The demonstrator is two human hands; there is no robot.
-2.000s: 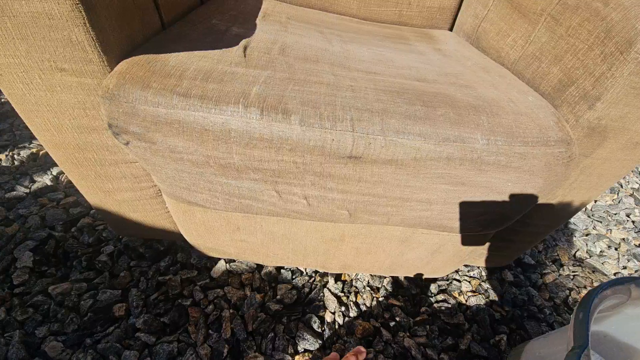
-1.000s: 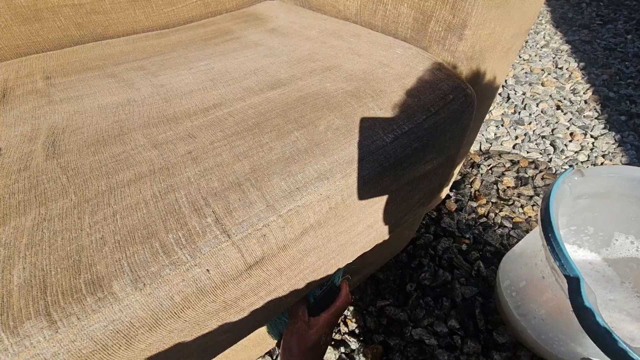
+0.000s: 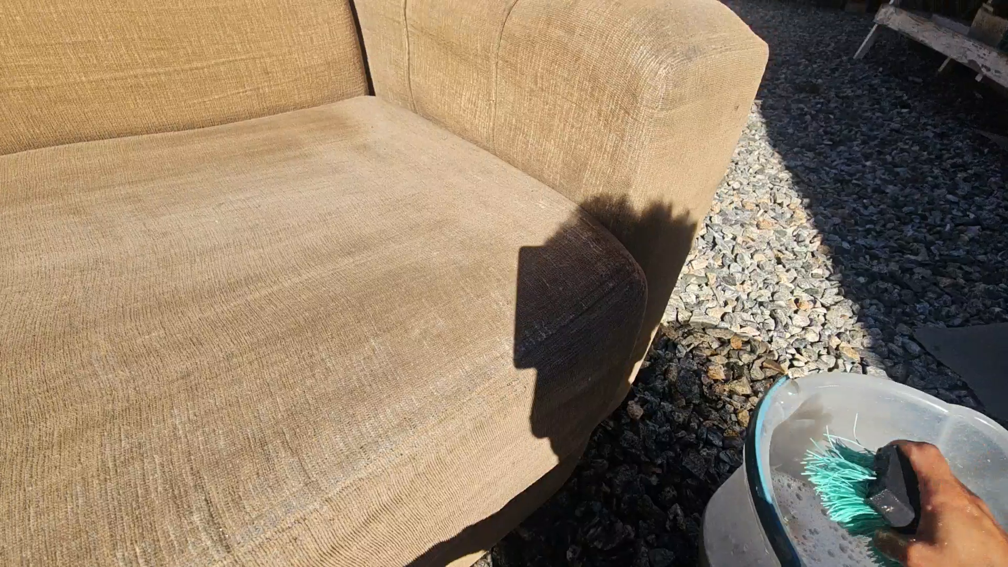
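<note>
My right hand [image 3: 949, 512] grips the black block of a scrubbing brush [image 3: 894, 487] with splayed turquoise bristles. The brush is over the opening of a translucent plastic bucket [image 3: 728, 516] with a blue rim, at the lower right. Foamy liquid [image 3: 811, 516] shows inside, below and beside the bristles. To the left, a tan fabric sofa fills much of the view, with its seat cushion [image 3: 276, 299] and armrest [image 3: 598, 94]. A dark shadow falls over the cushion's front corner. My left hand is out of view.
Gravel [image 3: 756, 283] surrounds the sofa and bucket, dark beside the bucket and partly shaded at the right. A weathered wooden bench [image 3: 945, 39] stands at the top right. A flat grey slab [image 3: 972, 362] lies at the right edge.
The hand with the brush has moved from the sofa's lower front edge to the bucket. The view has swung right since the earliest frame.
</note>
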